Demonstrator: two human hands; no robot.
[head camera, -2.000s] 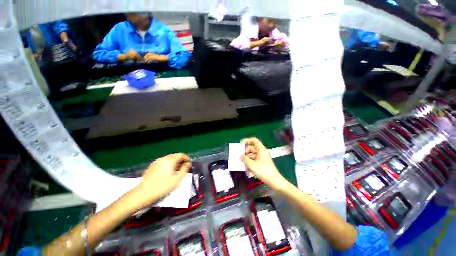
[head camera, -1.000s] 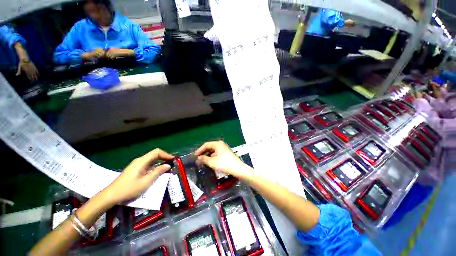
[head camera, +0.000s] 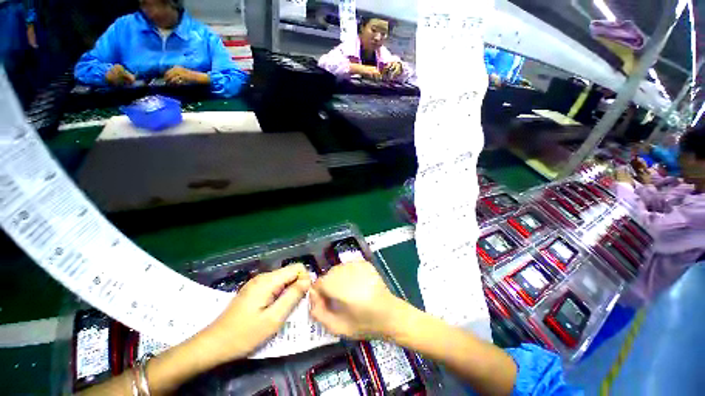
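Observation:
My left hand (head camera: 267, 309) is closed on the lower end of the left label strip (head camera: 85, 240), which curves down from the upper left. My right hand (head camera: 352, 300) is beside it, fingertips together at the strip's end; whether it holds a label is hidden. Both hands are over a clear blister tray (head camera: 352, 230) of red-and-black phones. A phone with a white label (head camera: 93, 352) lies at the tray's left. Another labelled phone (head camera: 393, 363) lies below my right hand. A second label strip (head camera: 448, 162) hangs to the right.
More clear trays (head camera: 595, 294) of red phones stand at the right. A grey-brown board (head camera: 201, 166) and a blue bowl (head camera: 153, 113) are across the green bench (head camera: 232, 230). Workers in blue and pink smocks sit opposite, and another person is at the far right.
My hands have come together at the left strip's end, over the tray. The tilted phone between them a second ago is no longer seen tilted. The view has shifted, and the right strip hangs further right.

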